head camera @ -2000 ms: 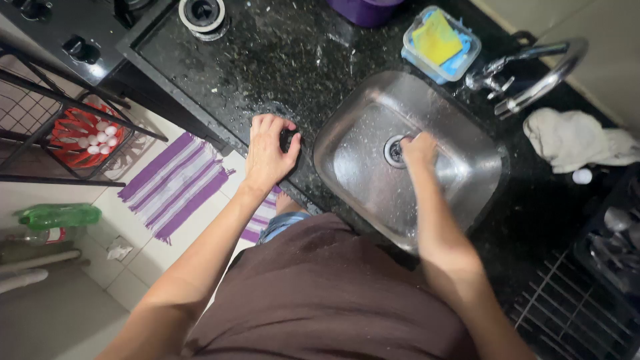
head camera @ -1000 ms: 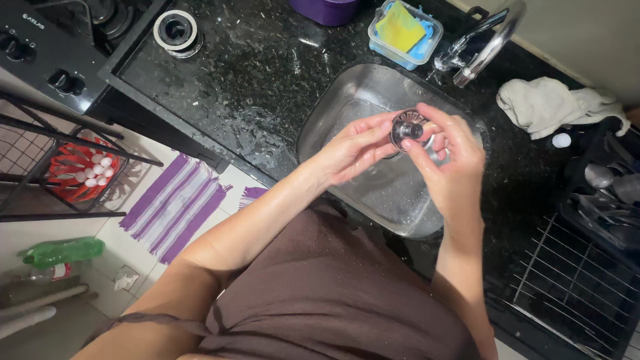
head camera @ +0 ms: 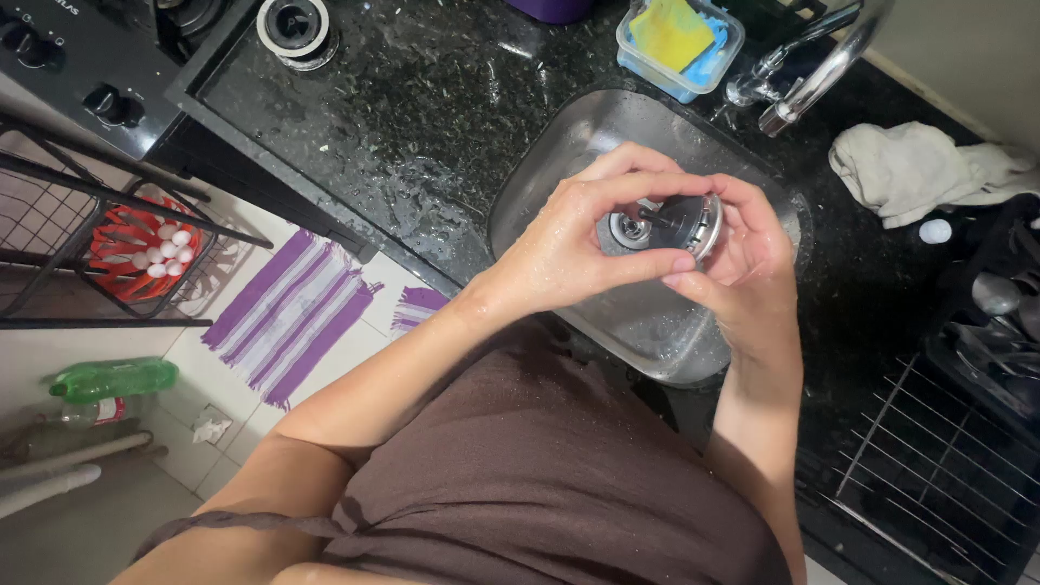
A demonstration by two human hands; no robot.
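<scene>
Above the stainless steel sink (head camera: 674, 349), a round sink strainer basket (head camera: 691, 223) with a black stem and metal rim is held tilted between both hands. My left hand (head camera: 569, 236) grips its near and far edges with thumb and fingers. My right hand (head camera: 751, 260) holds the rim from the other side, fingers behind it. Behind the strainer, the sink's drain (head camera: 630, 231) shows through the gap of my left hand. Both hands look wet.
A chrome faucet (head camera: 821, 77) stands behind the sink, beside a plastic tub (head camera: 678, 85) with a yellow sponge (head camera: 670, 36). A crumpled cloth (head camera: 910, 171) and a wire rack (head camera: 934, 455) lie right. A black and white round part (head camera: 294, 28) sits left, near the stove (head camera: 89, 81).
Two seconds ago my right hand was at the drain and my left on the counter edge. Both have since come together on the strainer, which is turned more on its side than one second ago.
</scene>
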